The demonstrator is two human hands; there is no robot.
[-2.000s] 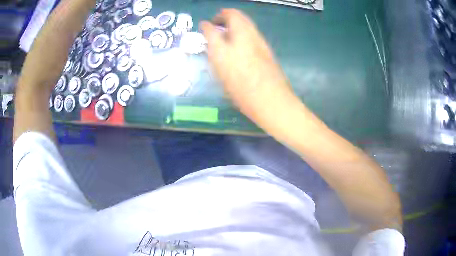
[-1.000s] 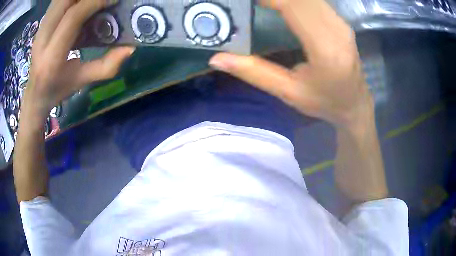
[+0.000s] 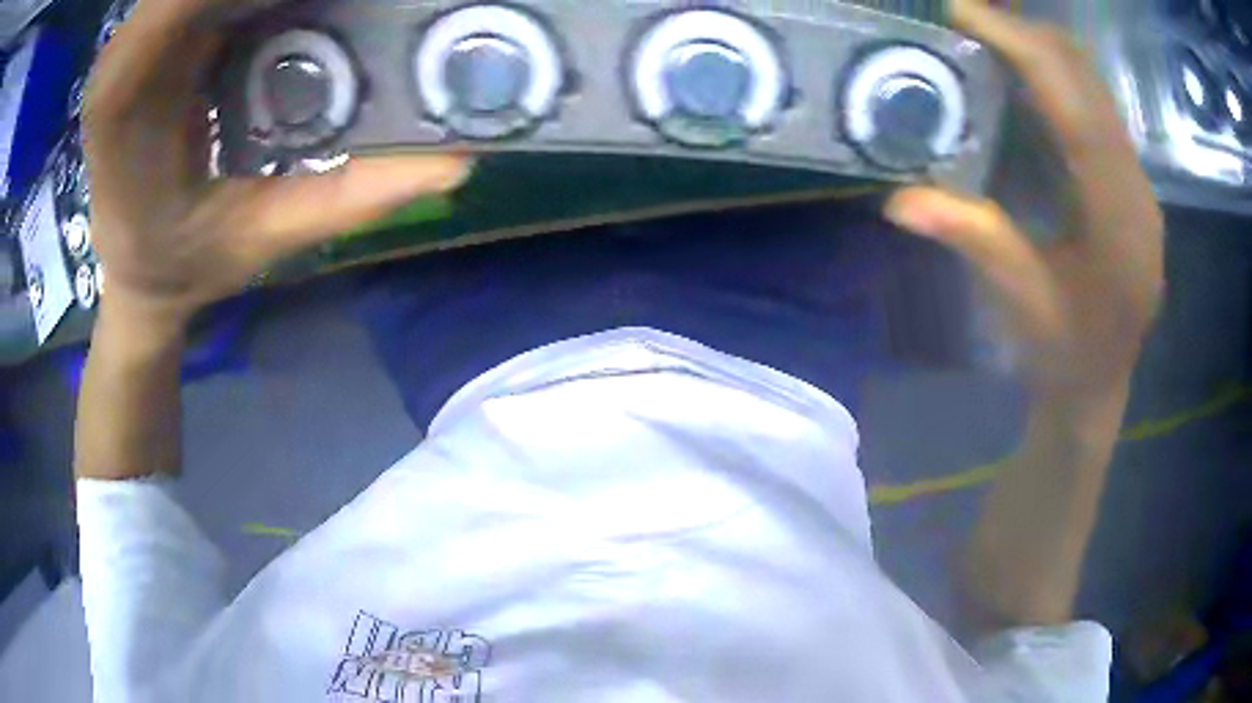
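A silver-grey strip fixture (image 3: 595, 85) is held up close to the camera, above the bench edge, and bows in the fisheye view. Several round seats in a row hold light rings with dark notched rims and grey-blue centres, such as the round part (image 3: 483, 74). My left hand (image 3: 206, 206) grips the fixture's left end, with the thumb along its lower edge. My right hand (image 3: 1064, 206) is around the right end, with the thumb tip at the lower edge; its other fingertips are partly cut off by the top of the picture.
The green bench edge (image 3: 577, 220) runs behind and below the fixture. A green label (image 3: 398, 217) shows partly behind my left thumb. A few loose round parts (image 3: 78, 236) and a white card (image 3: 44, 261) are at the left. A shiny clear blister tray (image 3: 1201, 103) is at the upper right.
My hands went from the bench, the right one near the loose pile, to holding the raised fixture. Since one second ago the fixture shows more fully and my right hand has moved right.
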